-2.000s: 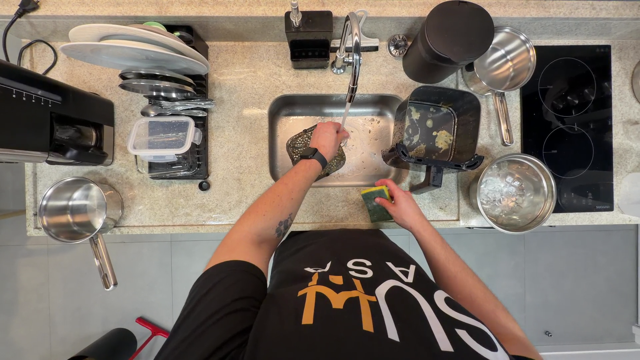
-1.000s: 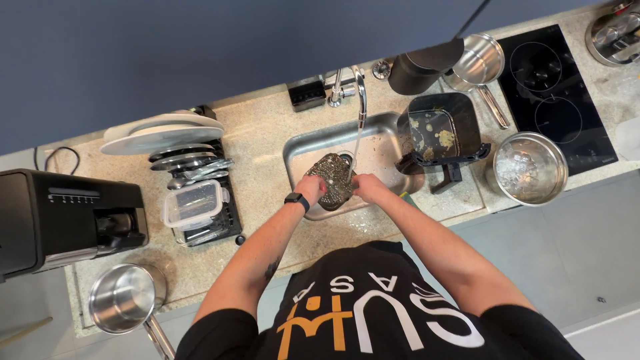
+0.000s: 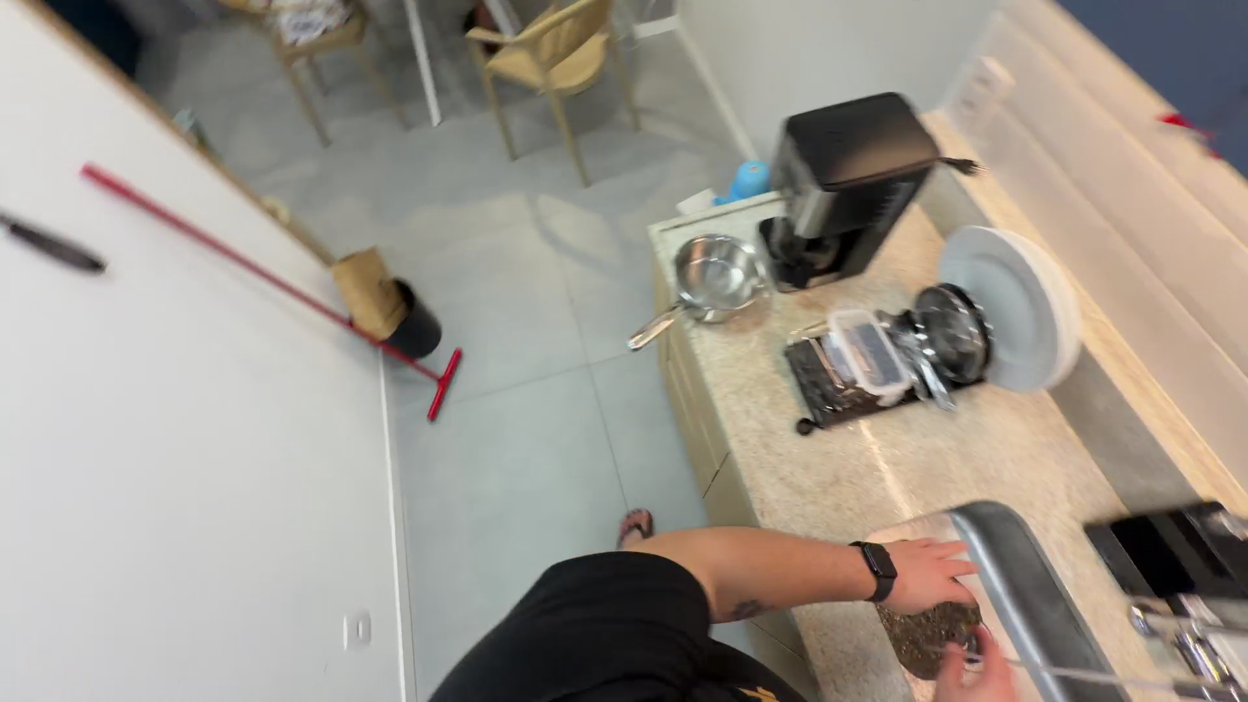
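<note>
A dark perforated metal tray lies low in the steel sink, near the bottom right of the head view. My left hand, with a black watch on its wrist, is at the tray's upper edge with fingers spread and nothing visibly gripped. My right hand is at the tray's right side, cut off by the frame's bottom. Its fingertips are by a small round shiny part; blur hides whether they grip anything. A thin water stream runs from the chrome faucet towards this hand.
A dish rack on the counter holds white plates, a plastic container and utensils. Beyond it stand a steel saucepan and a black coffee machine. A red squeegee leans by the wall; wooden chairs stand farther off.
The view has swung strongly towards the left end of the counter. The sponge was in my right hand two seconds ago; one second ago both hands were on the tray. My left hand's fingers have since spread.
</note>
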